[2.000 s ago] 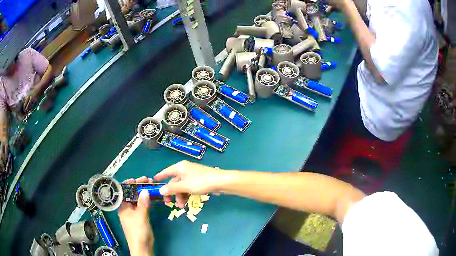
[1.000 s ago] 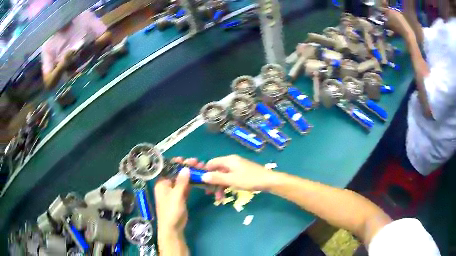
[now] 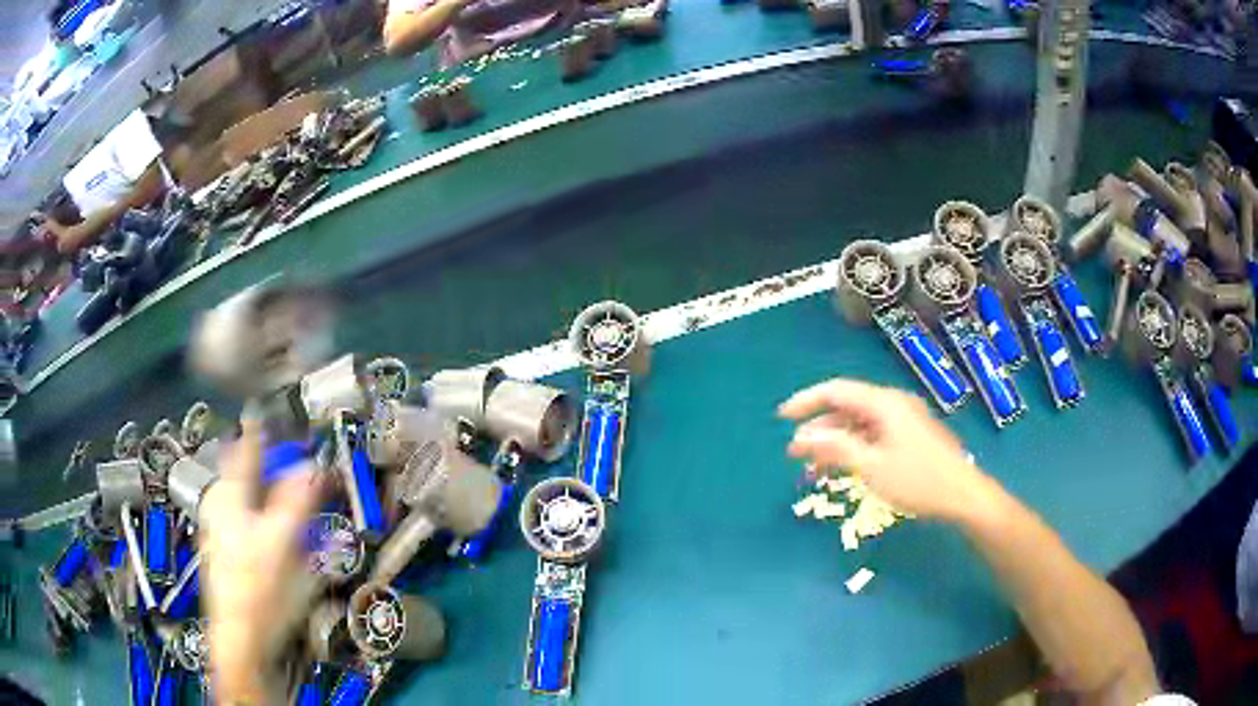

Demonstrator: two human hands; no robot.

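Observation:
My left hand is blurred at the left, above a heap of fan units, and holds a fan unit by its handle; a blue battery shows at the fingers. My right hand is over the bench with fingers spread and slightly curled; nothing is seen in it. Just below it lies a pile of pale adhesive pads, partly hidden by the hand. One pad lies apart. Two fan units stand between my hands, an upper one and a lower one, both with blue batteries showing.
Several fan units lie in a group at the right, with a heap beyond. A dark green conveyor runs behind the pale edge strip. A metal post stands at its edge. A person's arm shows across the conveyor.
My left hand has moved left with the fan unit, over the heap. My right hand has let go of the unit and is apart from it. The view has turned left.

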